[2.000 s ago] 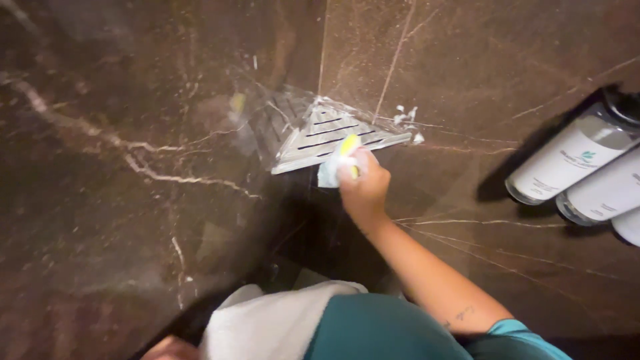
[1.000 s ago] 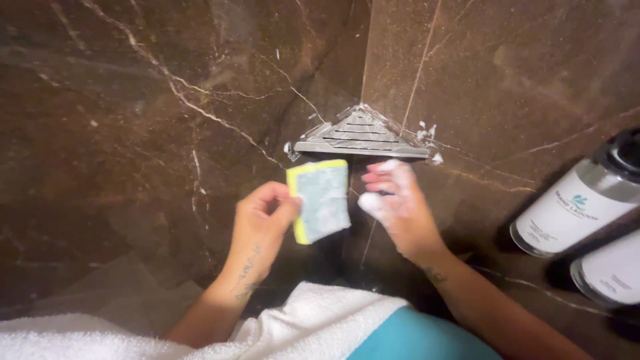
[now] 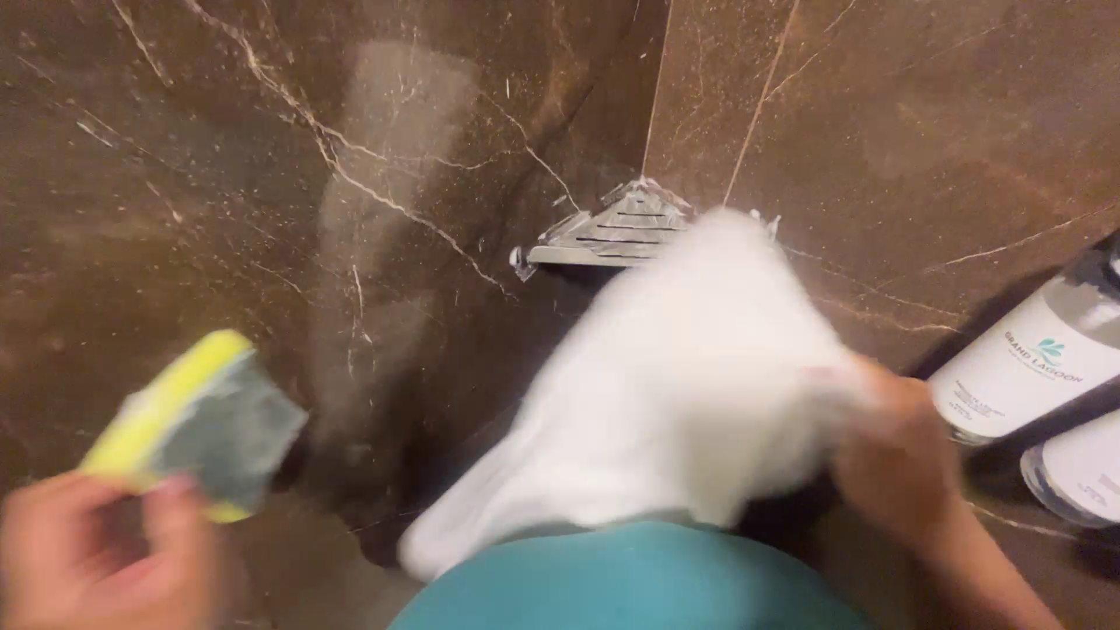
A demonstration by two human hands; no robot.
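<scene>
At the lower left, my left hand (image 3: pixel 114 551) pinches a yellow sponge (image 3: pixel 188 420) with a grey-green scouring side by its lower edge. My right hand (image 3: pixel 901 455), blurred, grips a white cloth (image 3: pixel 665 376), probably a towel, which hangs in folds across the middle of the view. Behind the cloth, a triangular slotted metal corner shelf (image 3: pixel 612 234) is fixed where the two walls meet. White suds lie on its rear edges and at its left tip; the cloth hides its right part.
Brown veined stone walls (image 3: pixel 420 114) surround the shelf. At the right, a labelled bottle (image 3: pixel 1024 359) and a second bottle (image 3: pixel 1081 468) stand out from the wall, close to my right hand. My teal-clothed body (image 3: pixel 630 582) fills the bottom middle.
My left hand has moved left and down with the sponge, away from the shelf. My right hand, empty and sudsy one second ago, has taken hold of the white cloth that lay across my body.
</scene>
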